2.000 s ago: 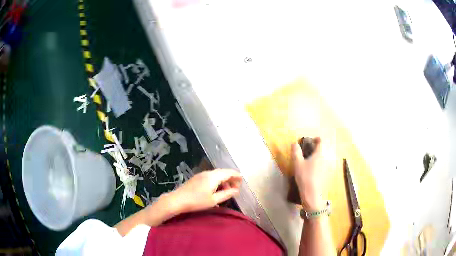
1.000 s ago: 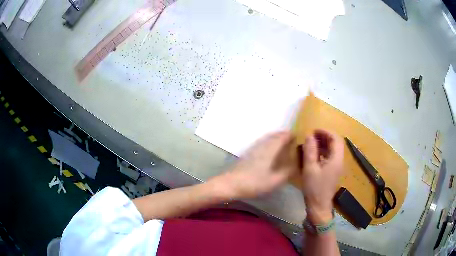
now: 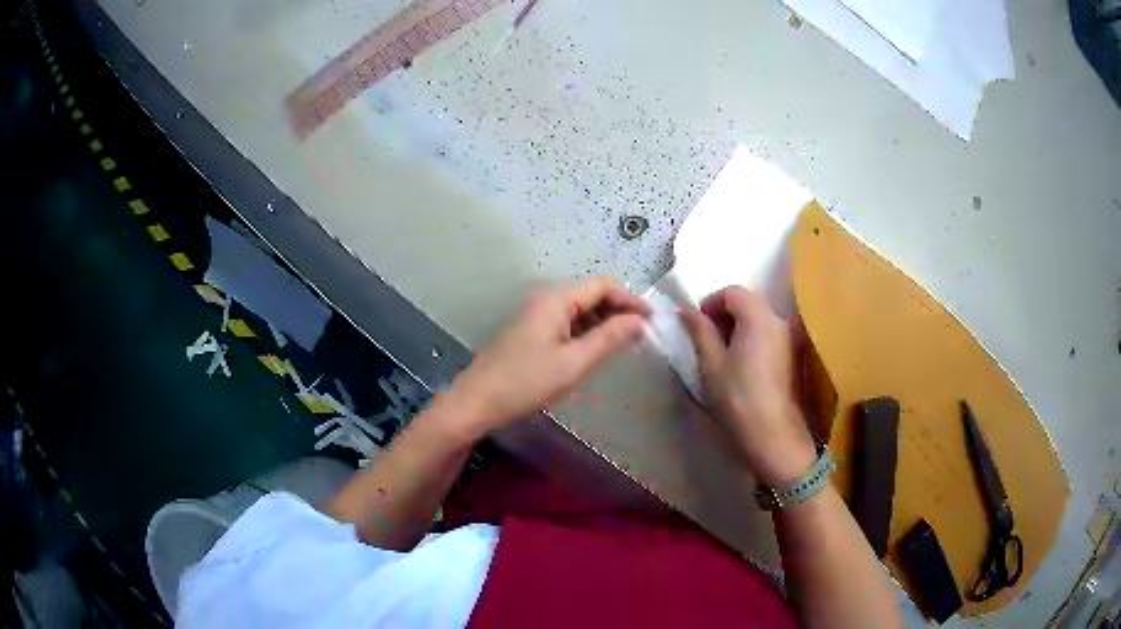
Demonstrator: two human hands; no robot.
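A white fabric panel (image 3: 747, 227) lies on the table, its near part folded and bunched between my hands. My left hand (image 3: 553, 350), slightly blurred, pinches its left edge. My right hand (image 3: 752, 375) grips the fold just to the right. The tan card pattern (image 3: 928, 332) lies to the right, its left edge bent up beside my right hand. On it lie a long dark weight (image 3: 874, 473), a short dark weight (image 3: 931, 570) and black shears (image 3: 993, 510). Whether the fabric continues under the pattern is hidden.
A clear ruler with reddish lines (image 3: 387, 64) lies at the far left. Other white fabric (image 3: 928, 55) lies at the far right. A round metal fitting (image 3: 633, 226) is in the grey table (image 3: 492, 264). White scraps (image 3: 350, 424) and a grey-white piece (image 3: 264, 280) lie on the floor.
The white fabric was flat and is now folded at its near side. My left hand has moved off the pattern's edge onto the fabric. My right hand has left the pattern, where two weights now show.
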